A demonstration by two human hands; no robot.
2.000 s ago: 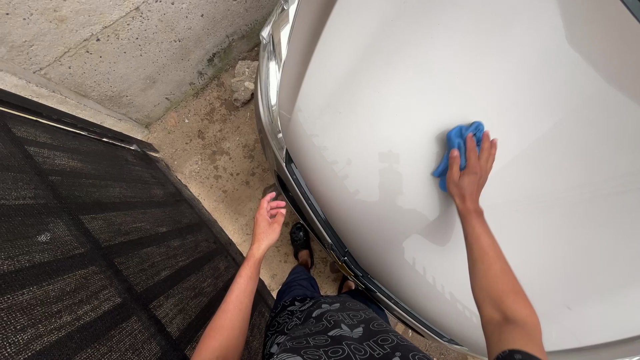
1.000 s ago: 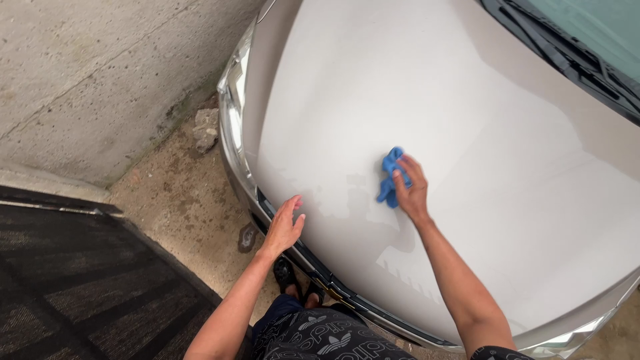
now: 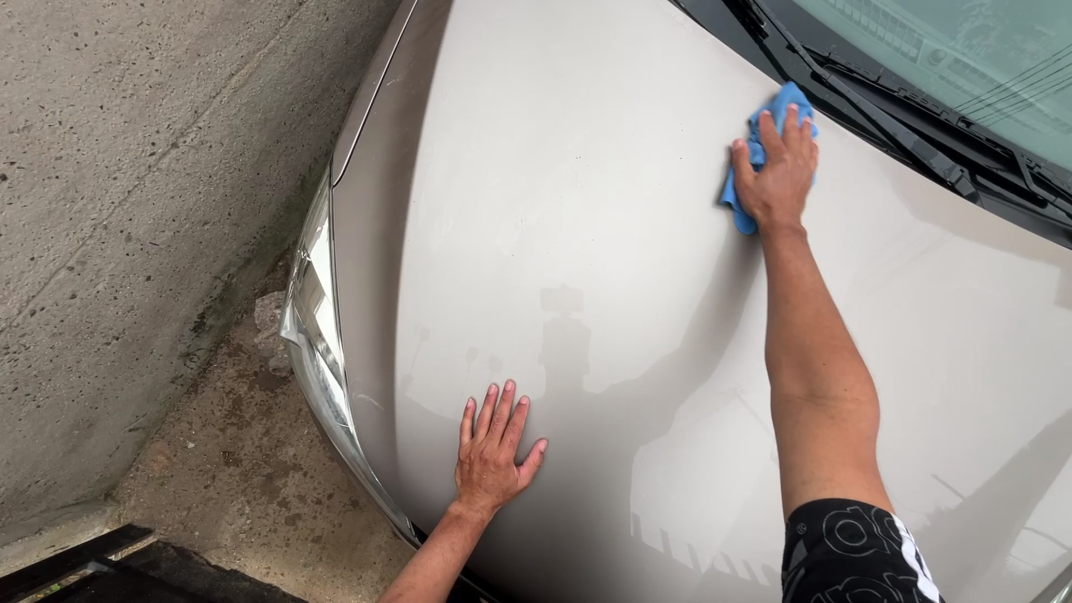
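A car's light metallic hood (image 3: pixel 569 218) fills the middle of the head view. Near its rear edge, just below the windshield wipers, my right hand (image 3: pixel 779 172) presses a crumpled blue cloth (image 3: pixel 787 105) against the paint, fingers over the cloth. My left hand (image 3: pixel 494 456) rests palm down on the front part of the hood, fingers spread, holding nothing. Small dark specks and a reflection of my upper body show on the paint between the hands.
The windshield (image 3: pixel 963 50) and a black wiper arm (image 3: pixel 888 126) lie at the upper right. A headlight (image 3: pixel 318 327) curves along the hood's left side. Beyond it stand a rough concrete wall (image 3: pixel 142 167) and a stone (image 3: pixel 270 322) on the dirty ground. A dark slatted panel (image 3: pixel 159 574) is at lower left.
My right hand has moved with the blue cloth across the hood to the edge near the wipers. My left hand now lies on the hood. The view has shifted toward the windshield.
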